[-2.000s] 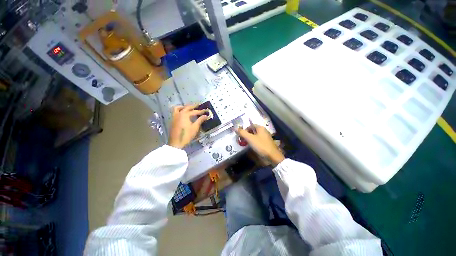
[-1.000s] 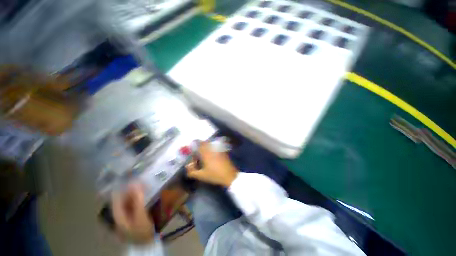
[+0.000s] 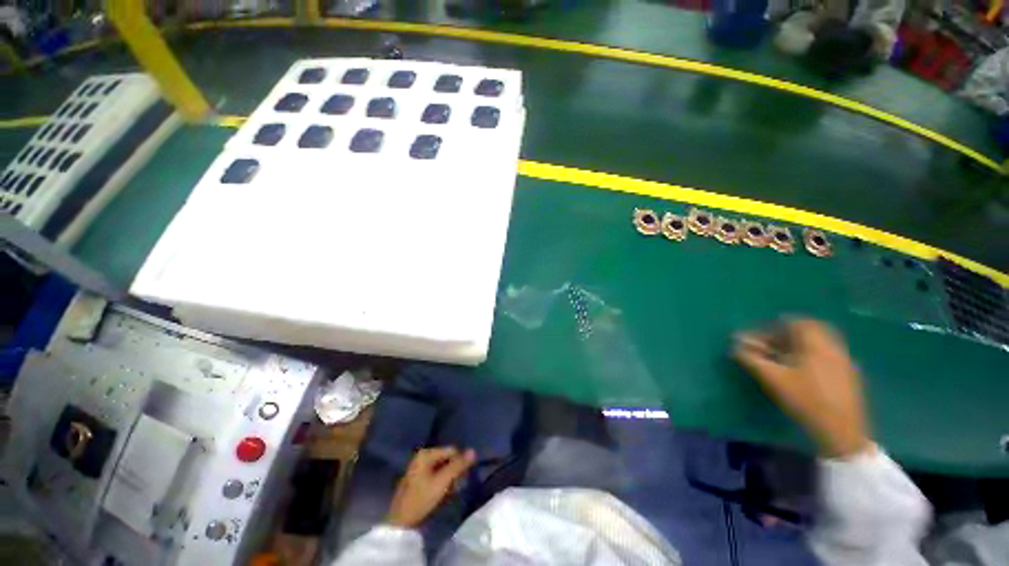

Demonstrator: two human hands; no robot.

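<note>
My right hand (image 3: pixel 817 381) is over the green mat (image 3: pixel 708 321) at the right, blurred, fingers curled. Something greyish shows at its fingertips, too blurred to name. My left hand (image 3: pixel 429 486) is low over my lap, fingers bent; whether it holds anything is unclear. Several copper-coloured bezel frames (image 3: pixel 727 230) with dark round centres lie in a row along the yellow tape. Clear film (image 3: pixel 606 352) with rows of small black specks lies on the mat left of my right hand. Another copper-coloured piece (image 3: pixel 77 439) sits in the black fixture (image 3: pixel 97 456) on the machine plate.
A white foam tray (image 3: pixel 343 254) with several black housings stands left of centre, a second tray (image 3: pixel 111 138) behind it. The machine's front, with its red button (image 3: pixel 250 449), is lower left, beside crumpled white tissue (image 3: pixel 346 396). A clear sheet (image 3: pixel 902 290) lies right. People are at the upper right.
The view has swung right, from the machine to the mat. Both hands have left the machine: my right hand is now over the mat, my left over my lap. A piece now shows uncovered in the fixture.
</note>
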